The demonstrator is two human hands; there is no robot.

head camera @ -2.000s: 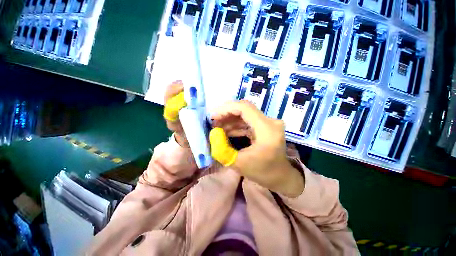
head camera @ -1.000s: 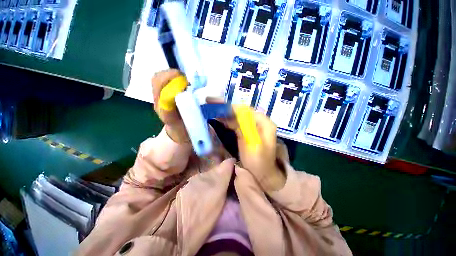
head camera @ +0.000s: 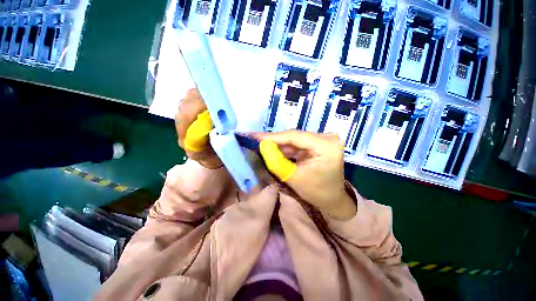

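My left hand (head camera: 197, 128), with a yellow finger cot, grips a pale blue-white flat unit (head camera: 211, 79) seen nearly edge-on, tilted over the bare part of the carrier sheet. A second pale piece (head camera: 234, 160) with a small dark spot extends below it toward my chest. My right hand (head camera: 308, 164), also with a yellow cot, pinches a dark thin part (head camera: 247, 141) beside the pale pieces. The white carrier sheet (head camera: 255, 73) holds rows of display modules (head camera: 291, 97) in clear blisters. The far side of the held unit is hidden.
Another loaded tray (head camera: 67, 35) lies left on the green bench (head camera: 117, 44). Stacked shiny trays (head camera: 520, 117) stand at right. Bagged sheets (head camera: 73, 253) are low left. A dark shape, possibly a person's leg (head camera: 59, 129), is at left. Red cloth (head camera: 485, 191) shows under the bench.
The held unit has turned, its dark face now hidden and its pale side showing. My right hand has turned and lies flatter, its fingers at the dark part. A dark shape has entered at left.
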